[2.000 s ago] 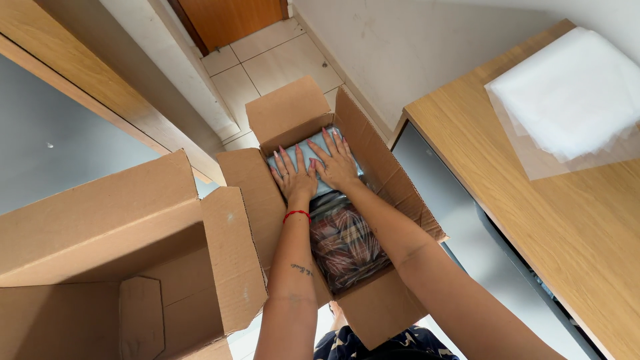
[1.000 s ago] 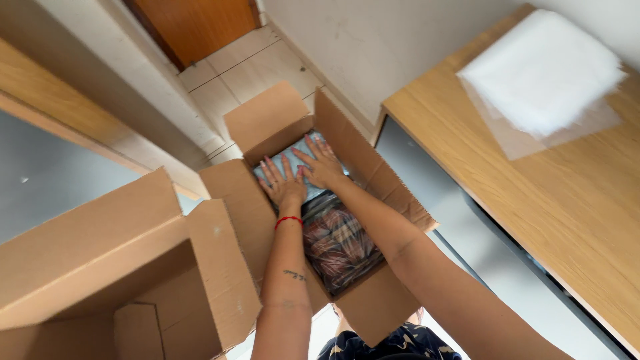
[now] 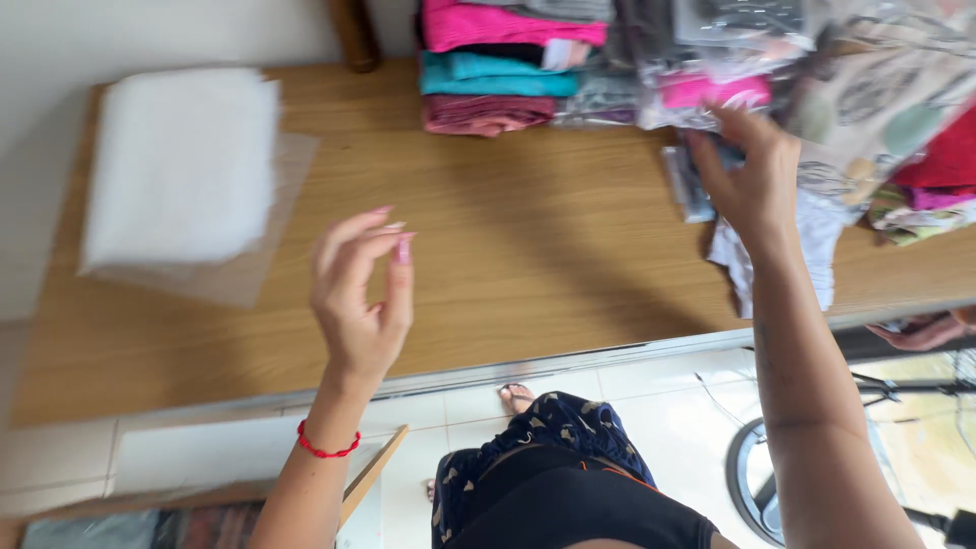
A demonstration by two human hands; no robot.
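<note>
My left hand (image 3: 358, 297), a red bracelet at its wrist, is raised over the wooden tabletop (image 3: 488, 244) with its fingers curved and nothing held. Farther right, my right hand (image 3: 751, 175) reaches toward clothes in clear plastic bags (image 3: 713, 91), its thumb and forefinger spread; it is blurred, and whether it touches them cannot be told. Beside its wrist lies a pale folded garment (image 3: 816, 244). Folded pink, turquoise and maroon clothes (image 3: 496, 76) are stacked at the back of the tabletop. A stack of white translucent sheets or bags (image 3: 183, 168) lies at the left.
A patterned garment (image 3: 869, 114) and a red one (image 3: 945, 160) lie at the right. Below the tabletop's front edge are a tiled floor (image 3: 564, 389) and a wheel (image 3: 751, 484). Part of a cardboard box (image 3: 236, 492) with packed items shows at lower left.
Both hands have left the packed box, where they were pressing on a pale bluish package, and are now over the wooden tabletop. The view has swung strongly to the right.
</note>
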